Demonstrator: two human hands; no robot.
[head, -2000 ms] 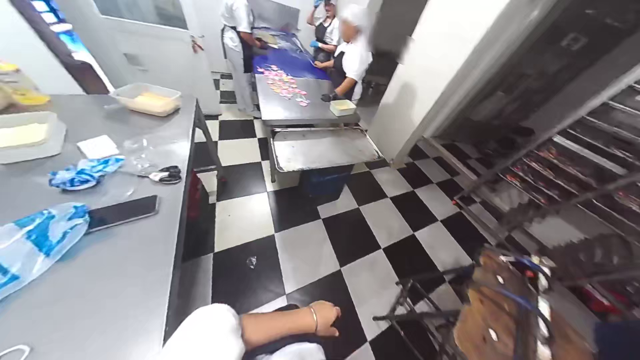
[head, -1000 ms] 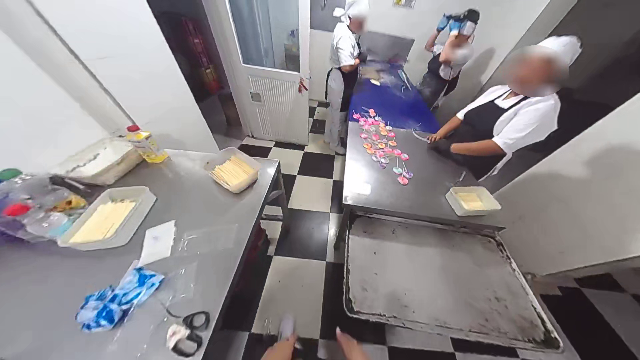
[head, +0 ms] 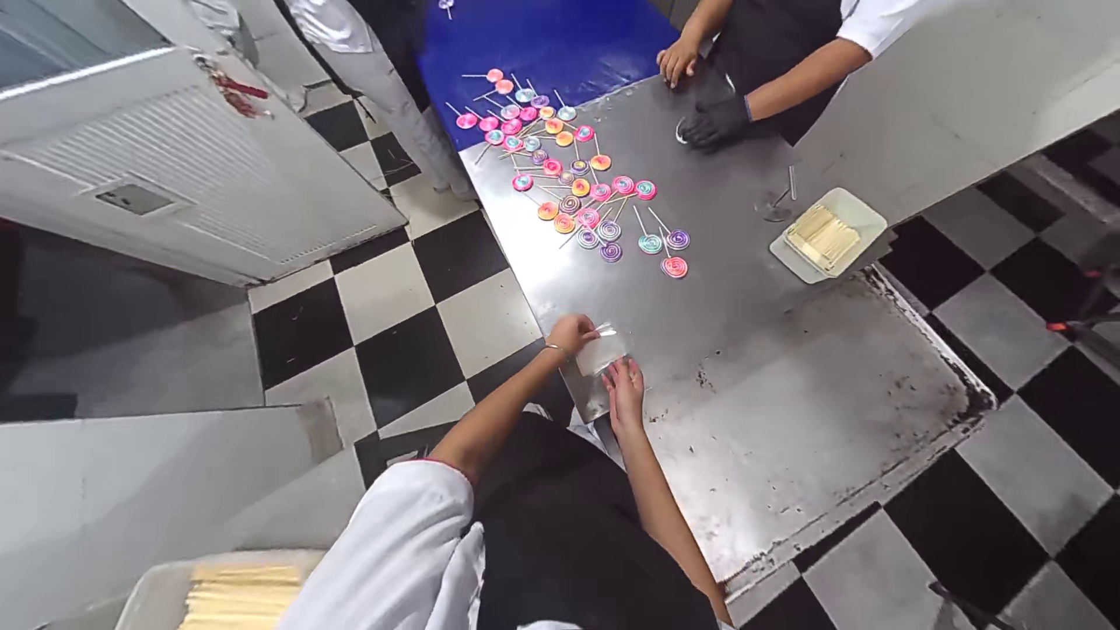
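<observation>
My left hand (head: 573,334), with a bracelet at the wrist, pinches one corner of a small clear plastic wrapper or bag (head: 602,352) over the near left corner of the steel table (head: 691,324). At the wrapper's lower right edge, the fingertips of my right hand (head: 625,385) touch it. Beyond my hands lies a spread of swirled lollipops (head: 569,188) in pink, orange, purple and teal on white sticks, partly on a blue mat (head: 560,44). A plastic tub (head: 844,249) of pale sticks stands at the table's right side.
A large worn metal tray (head: 787,446) adjoins the table at the right. Across it, a co-worker's black-gloved hand (head: 713,127) rests on the steel. Another person's legs (head: 398,105) are at the upper left, near a white door (head: 175,157). Another tub of sticks (head: 245,595) is at the bottom left.
The view has moved up to the table with the lollipops. Both my hands are now over its corner with the clear wrapper, which the earlier frames do not show in them.
</observation>
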